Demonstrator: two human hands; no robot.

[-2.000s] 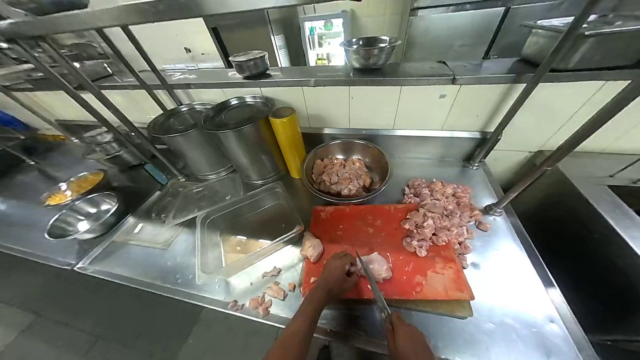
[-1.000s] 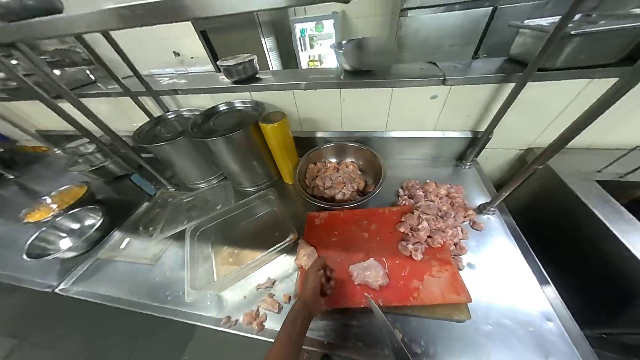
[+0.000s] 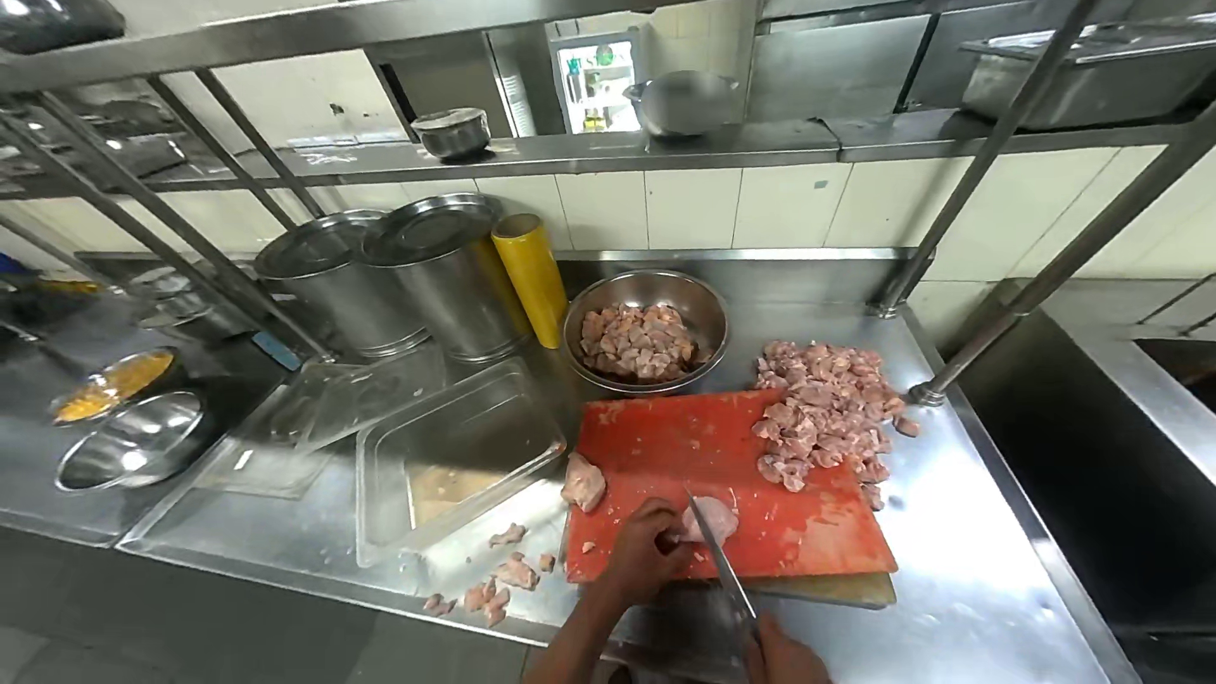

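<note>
On the red cutting board [image 3: 679,437] lies a piece of raw meat [image 3: 714,520], held at its left side by the fingers of my left hand [image 3: 651,546]. My right hand [image 3: 787,655], at the lower edge of the view, grips a knife [image 3: 724,560] whose blade lies over that piece. Another raw piece [image 3: 583,483] rests at the board's left edge. A heap of cut raw meat [image 3: 826,408] covers the board's right side and spills onto the steel counter. More cut meat fills part of a steel bowl [image 3: 714,323] behind the board.
Left of the board stands a clear plastic tray [image 3: 375,494], with meat scraps [image 3: 516,572] near the counter's front edge. Behind are lidded steel pots [image 3: 446,275] and a yellow cylinder [image 3: 530,285]. A slanted metal post [image 3: 988,332] meets the counter at the right.
My left hand has moved right, from the piece at the board's left edge to the one in the middle. The knife, lower and off that piece a second ago, is now over it.
</note>
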